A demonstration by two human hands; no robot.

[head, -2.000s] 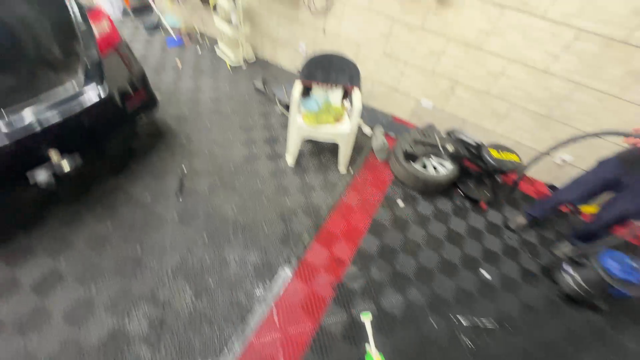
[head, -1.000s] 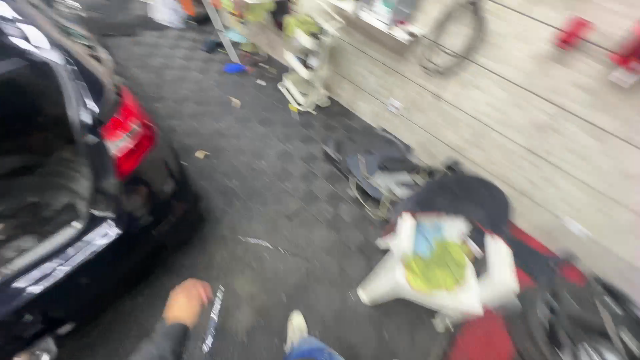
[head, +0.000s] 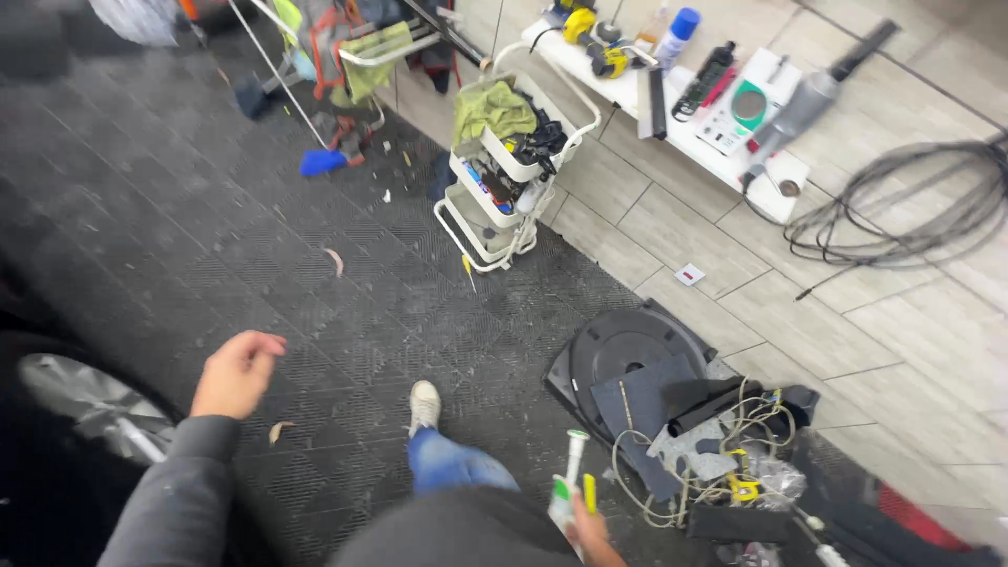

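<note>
My left hand hangs at the left over the dark mat floor, its fingers loosely curled, with nothing seen in it. At the bottom, right of my leg, my right hand is closed around a white and green tool with a slim upright handle; its exact kind cannot be told. A yellow piece stands up beside it at the fingers. Part of the tool is cut off by the frame's lower edge.
A car wheel is at the left. A white tiered trolley holds cloths and tools by the tiled wall. A shelf carries drills and bottles; a coiled hose hangs beside it. Black panels and tangled cords lie at the right.
The view has moved along the car's side toward the trolley and shelf. The white chair with cloths has left the view. My right hand, not seen one second ago, now shows with the tool.
</note>
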